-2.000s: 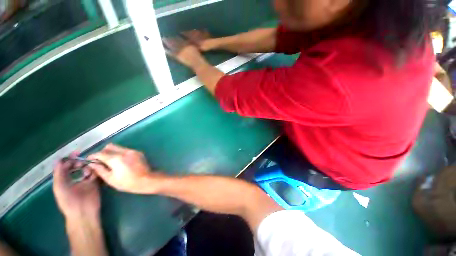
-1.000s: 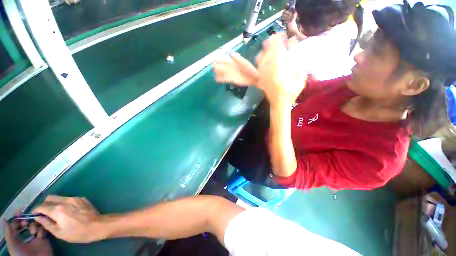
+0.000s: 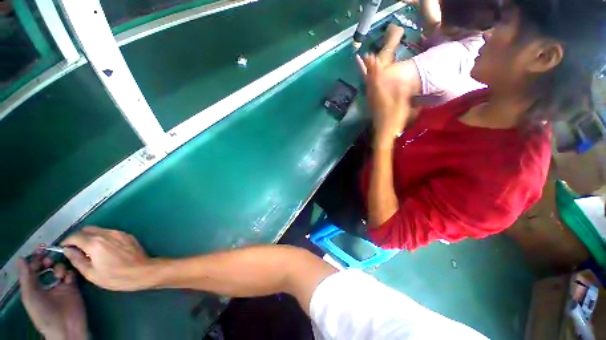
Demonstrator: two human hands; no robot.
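Note:
My left hand (image 3: 54,299) is at the lower left, palm up, with its fingers curled around a small pale-rimmed housing (image 3: 48,278). My right hand (image 3: 109,257) is just above and to the right of it, shut on thin tweezers (image 3: 56,249) whose tip points left over the left hand's fingers. The housing is small and partly hidden by the fingers, so what is inside it cannot be told. Both hands are over the green bench surface (image 3: 199,199), near the pale rail.
A white upright (image 3: 119,76) meets the pale rail (image 3: 219,97); beyond lies the green belt with a small silver unit (image 3: 242,61). A neighbour in red (image 3: 465,176) sits at right, near a black block (image 3: 340,99). A blue stool (image 3: 355,249) stands below the bench edge.
The view has swung right since the first frame and slightly back left since the second. My hands stay close together around the housing and tweezers. The neighbour's arms have moved off the belt.

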